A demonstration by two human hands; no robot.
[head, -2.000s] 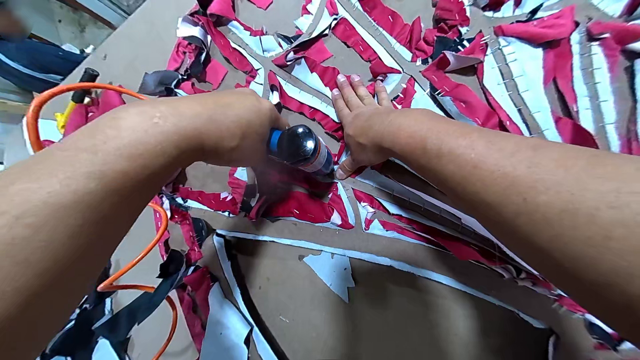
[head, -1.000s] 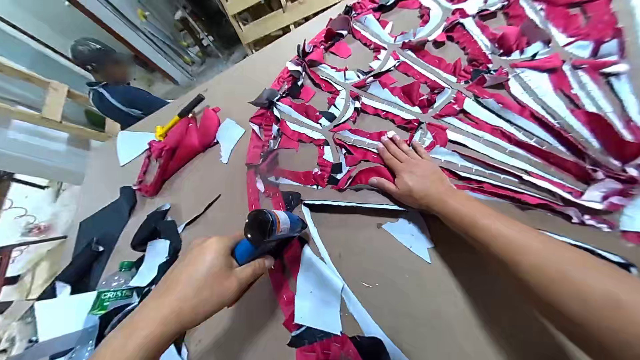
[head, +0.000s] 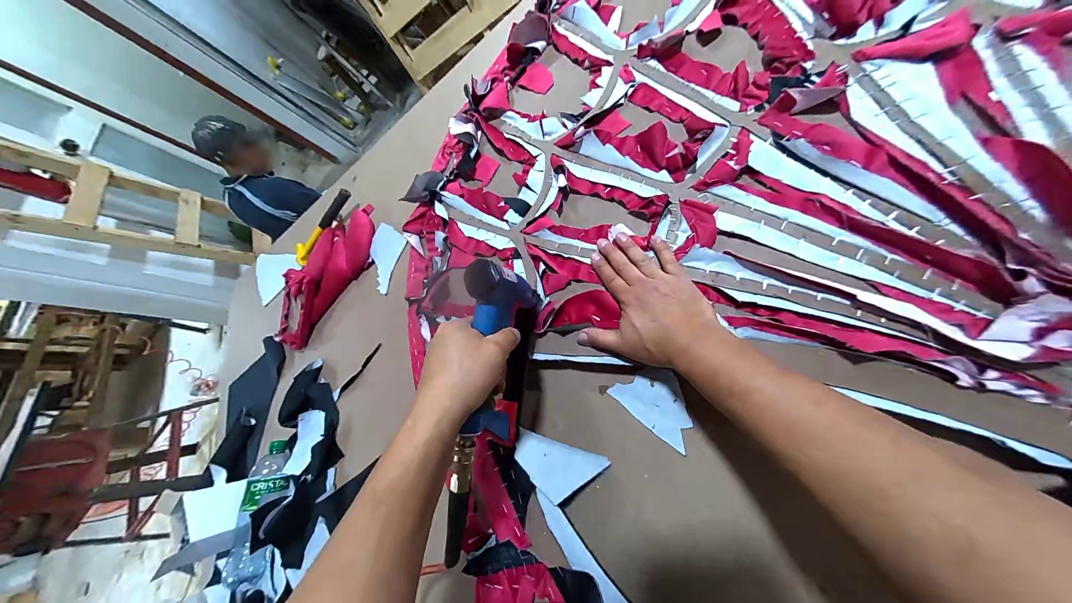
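My left hand point(head: 465, 364) is closed around a blue and black pneumatic staple gun point(head: 500, 306), its head over the edge of the stapled fabric. My right hand point(head: 657, 306) lies flat with fingers spread on the red and white fabric strips point(head: 796, 239), holding nothing. The strips are stapled in rows and loops over a brown board point(head: 737, 469). A loose white scrap point(head: 653, 409) lies just below my right hand, and another white scrap point(head: 559, 465) sits beside the gun. A stapled red strip point(head: 502, 494) runs down beneath the gun's air fitting point(head: 461, 469).
A yellow and black hand tool point(head: 322, 228) rests by a folded red cloth point(head: 322, 280) on the left. Black and white scraps point(head: 310, 419) and a plastic bottle point(head: 266, 486) lie lower left. A person point(head: 260, 188) is beyond the board's edge, near wooden frames point(head: 92, 197).
The staple gun in my left hand has moved from the board's lower left edge up toward my right hand. My right hand still rests on the fabric. The view has shifted since the first frame.
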